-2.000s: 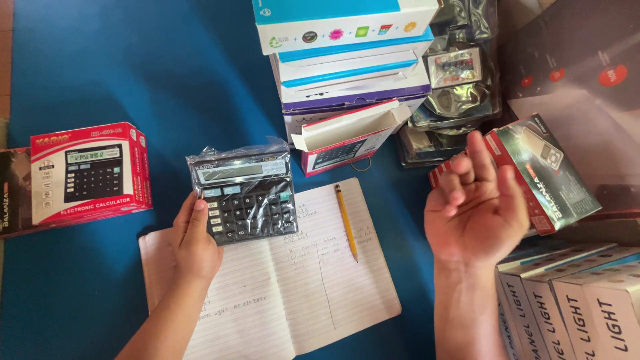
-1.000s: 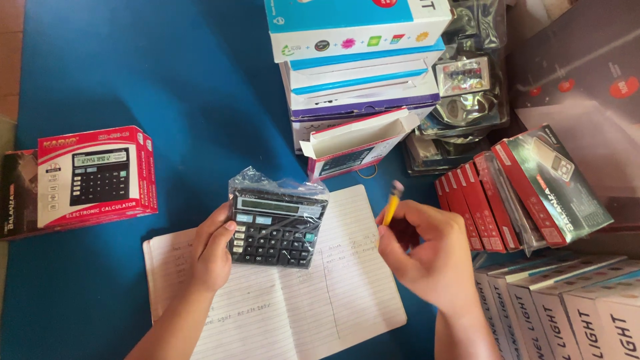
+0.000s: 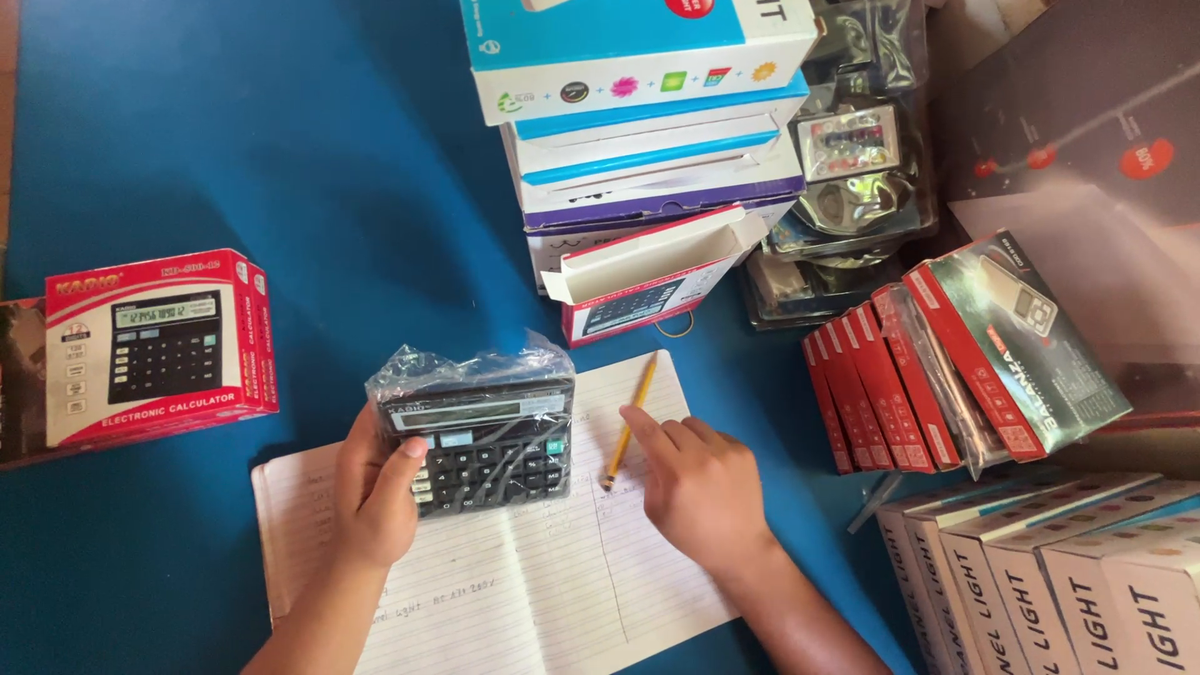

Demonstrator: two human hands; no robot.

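My left hand point(image 3: 380, 497) grips the left side of a black desktop calculator point(image 3: 487, 459) in a clear plastic sleeve, its keys facing up, above an open lined notebook point(image 3: 450, 600) with handwriting. A yellow pencil point(image 3: 627, 431) lies on the right page. Beside it is my right hand point(image 3: 703, 483), index finger extended to the pencil and the other fingers curled; whether the fingertip touches it I cannot tell. Behind the notebook an opened, empty calculator carton point(image 3: 628, 309) leans against stacked boxes.
Closed red calculator boxes point(image 3: 159, 347) stand at the left on the blue table point(image 3: 281, 169). White and blue boxes point(image 3: 647, 84) are stacked at the top. To the right are plastic-packed goods with a remote control point(image 3: 848, 142), red scale boxes point(image 3: 1012, 347) and a row of panel light boxes point(image 3: 1003, 591).
One second ago my right hand held the pencil upright; now the pencil lies on the notebook, released from that grasp. My left hand still holds the calculator.
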